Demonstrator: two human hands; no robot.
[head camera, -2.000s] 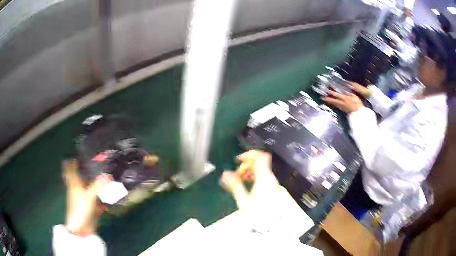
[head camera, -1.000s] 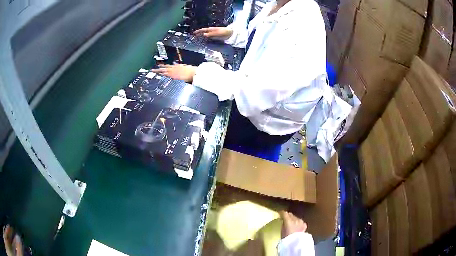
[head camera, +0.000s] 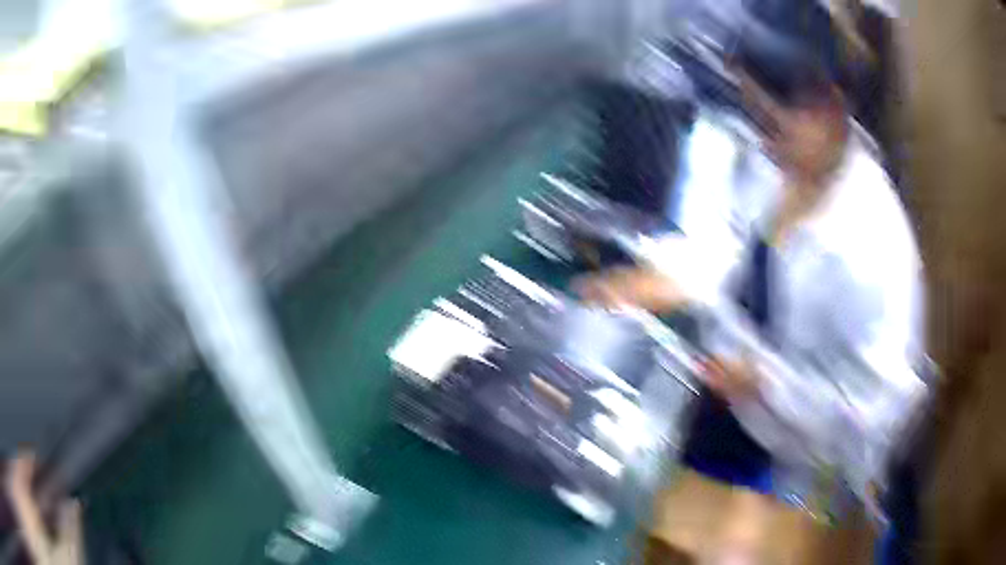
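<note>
The frame is heavily blurred. My left hand is small at the bottom left corner, cut off by the edge, with fingers pointing up. A dark area lies beside it, and I cannot tell whether the hand holds anything. My right hand is out of the picture. A stack of black printed boxes with white end flaps lies on the green bench top, right of the white post.
A white metal post stands on the bench, left of centre. A coworker in a white smock has both hands near the boxes. A brown carton is low at right. Yellow material shows at top left. A dark stack stands farther back.
The view has swung left and up. My right hand, which was in the brown carton with a yellow sheet, has left the picture. The coworker's hands are now closer to their body.
</note>
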